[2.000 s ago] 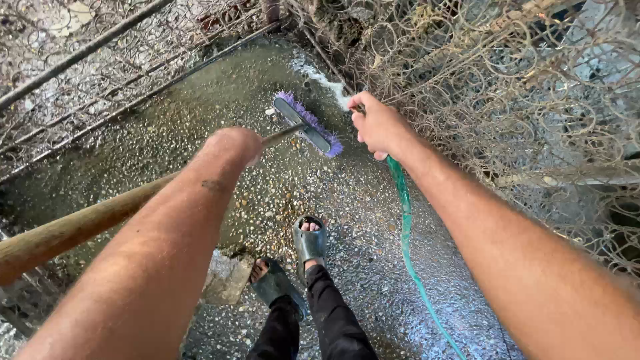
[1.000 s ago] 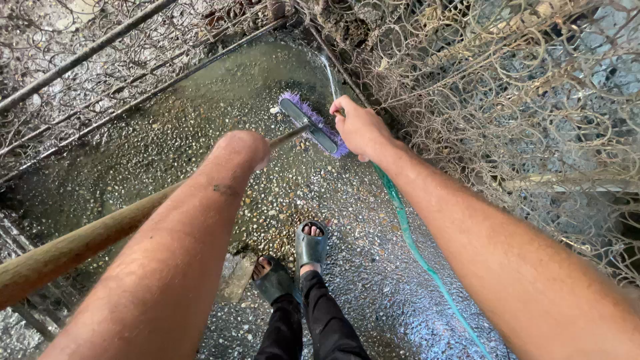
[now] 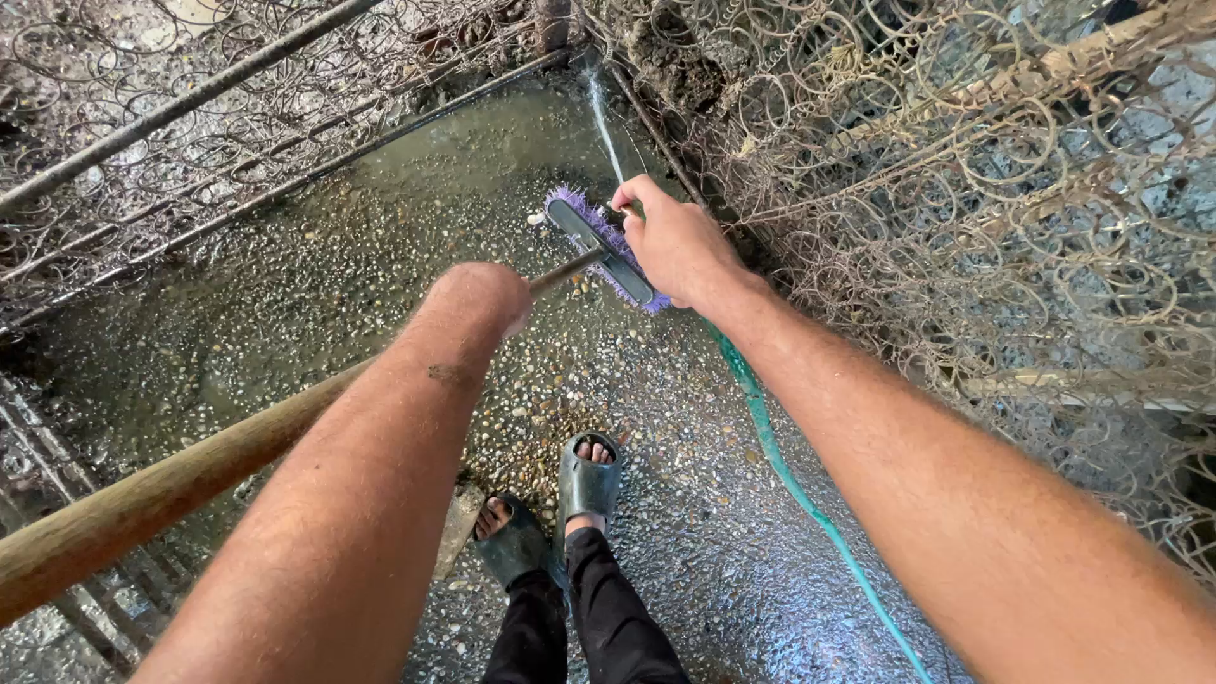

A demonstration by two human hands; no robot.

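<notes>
My left hand (image 3: 483, 293) is closed round the wooden handle (image 3: 190, 482) of a push broom; its fingers are mostly hidden beneath the wrist. The broom head (image 3: 605, 249), dark with purple bristles, rests on the wet pebbled floor ahead of my feet. Just right of and above it, my right hand (image 3: 665, 233) grips the end of a green hose (image 3: 779, 456), which trails back under my right forearm. A jet of water (image 3: 601, 119) shoots from the hose end toward the far corner, where murky water (image 3: 475, 142) lies.
Rusty coil-spring fencing (image 3: 912, 190) borders the right side. More coil springs with metal bars (image 3: 180, 106) run along the upper left. A metal grate (image 3: 57, 484) lies at the left edge. My feet in dark slides (image 3: 589, 484) stand beside a flat stone piece (image 3: 458, 532).
The water jet, earlier pointing up and left from my right hand, now runs longer into the far corner. My right hand has moved slightly left, nearer the broom head. Both hands keep their hold.
</notes>
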